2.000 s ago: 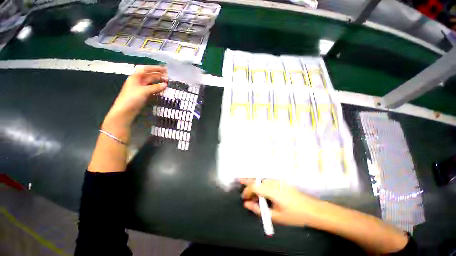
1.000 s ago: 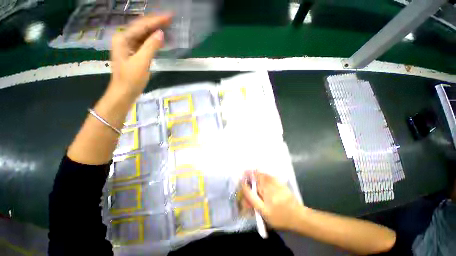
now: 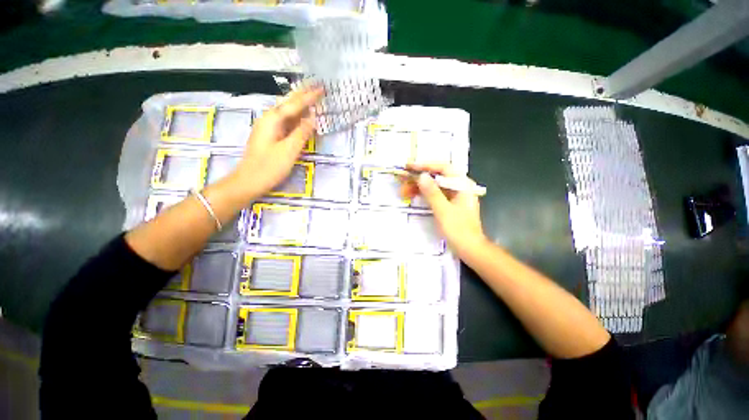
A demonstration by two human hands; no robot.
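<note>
My left hand (image 3: 283,139) holds a clear sticker sheet (image 3: 349,90) with rows of small pale strips by its lower left edge, above the tray's upper part. My right hand (image 3: 448,201) holds white tweezers (image 3: 460,184) pointing left over the tray's right column. Whether a piece is at the tip is too small to tell. The blister tray (image 3: 320,280) lies in front of me, its pockets in three columns. Yellow-edged framed parts (image 3: 271,276) sit in the left side of its pockets. My left forearm hides part of the left column.
Spare striped sticker sheets (image 3: 614,217) lie at the right. A small black shiny box (image 3: 708,216) is beyond them. A pale rail (image 3: 493,74) runs behind the tray, with a slanted grey post (image 3: 682,49). Another tray (image 3: 238,10) is at the top edge. A person's sleeve (image 3: 698,381) shows lower right.
The tray now lies straight before me. My left hand has come down and right with the sheet over the tray. My right hand has moved up to the right column, the tweezers now nearly level.
</note>
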